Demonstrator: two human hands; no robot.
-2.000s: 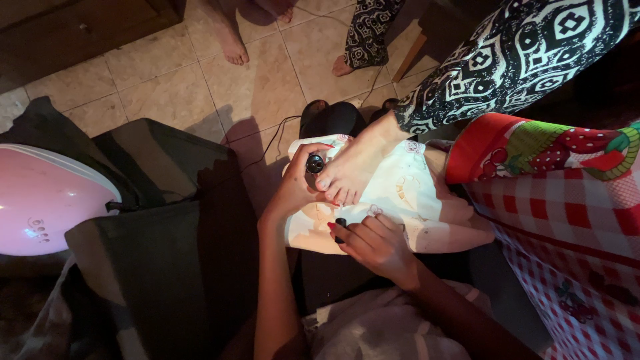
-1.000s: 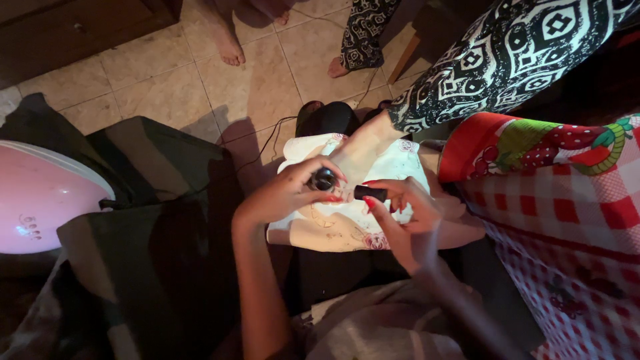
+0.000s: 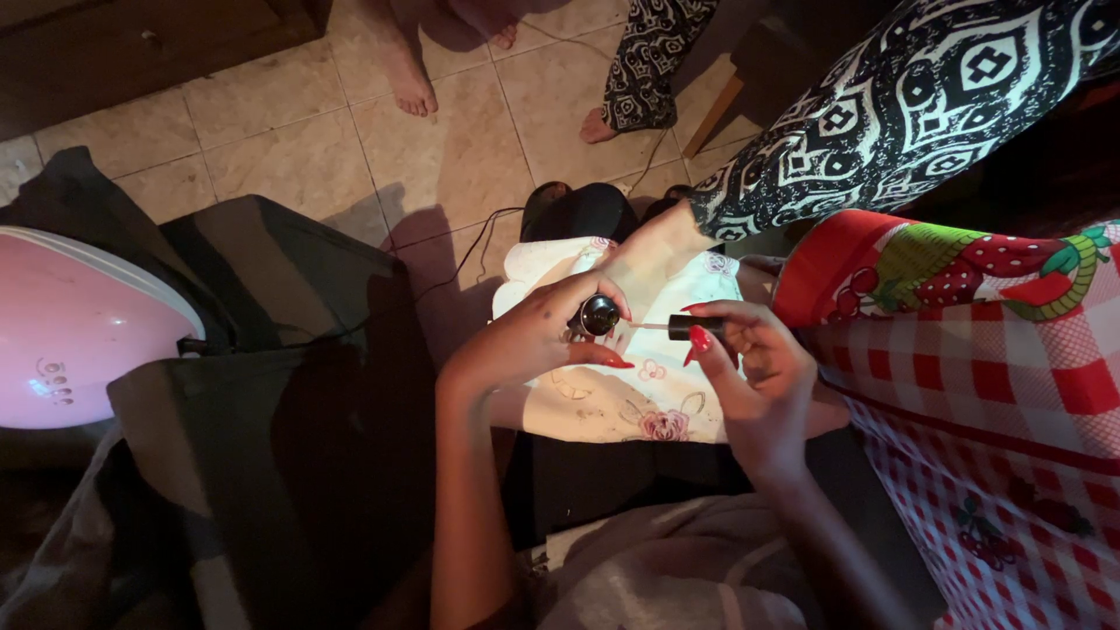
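My left hand (image 3: pixel 551 328) holds a small dark object with a shiny round end (image 3: pixel 599 315), which looks like a nail polish bottle or a small flashlight. Between the red-nailed fingers of my right hand (image 3: pixel 757 376) is a black nail polish cap (image 3: pixel 696 328), its thin brush (image 3: pixel 647 325) pointing left, the tip close to the dark object. Behind my hands, another person's bare foot (image 3: pixel 656 249) rests on a white flowered towel (image 3: pixel 612 416) over my lap; my left hand hides part of the toes.
A pink nail lamp (image 3: pixel 87 328) stands at the left on dark cloth. Red checked fabric (image 3: pixel 980 376) hangs at the right. The other person's patterned trouser leg (image 3: pixel 840 131) reaches in from the upper right. Another person's foot (image 3: pixel 413 87) and a thin cable (image 3: pixel 477 254) are on the tiled floor.
Two seconds ago my right hand was low on the towel with the black cap; it has risen beside my left hand. The brush now shows between them.
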